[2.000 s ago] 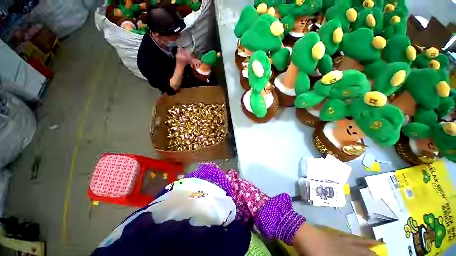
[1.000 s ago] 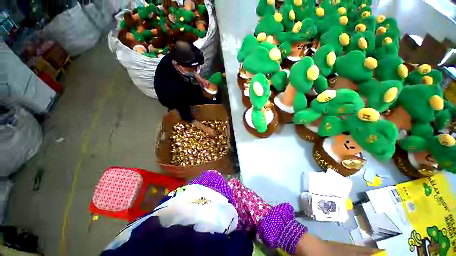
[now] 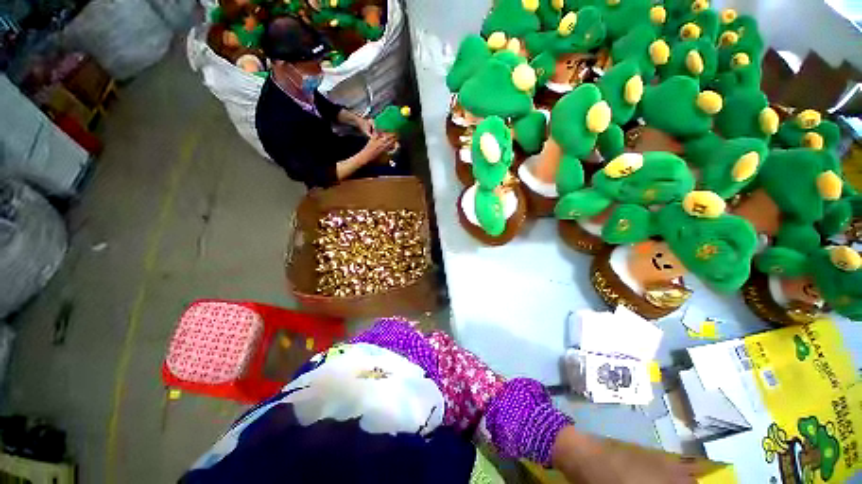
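Observation:
My left hand (image 3: 643, 465) is blurred at the bottom edge and partly cut off, beside a bit of yellow card; whether it grips anything cannot be told. My right hand is out of the picture. Yellow flat box blanks (image 3: 811, 406) with tree print and white flaps (image 3: 711, 389) lie at the lower right. A pile of white cards (image 3: 612, 352) with dark line drawings lies left of them. Green plush toys (image 3: 652, 255) with brown pot bases stand in rows on the table (image 3: 515, 293) beyond.
A seated coworker (image 3: 307, 132) holds a plush toy left of the table. A brown carton (image 3: 307, 291) of gold pieces (image 3: 369, 253) stands below. A red stool (image 3: 215, 340) with patterned seat is at the lower left. White woven sacks (image 3: 248, 109) stand behind; yellow scraps lie on the stool.
The coworker's hand reached into the gold pieces a second ago; now both hands are at the plush toy. The view shifted slightly. My left arm stays stretched out to the right.

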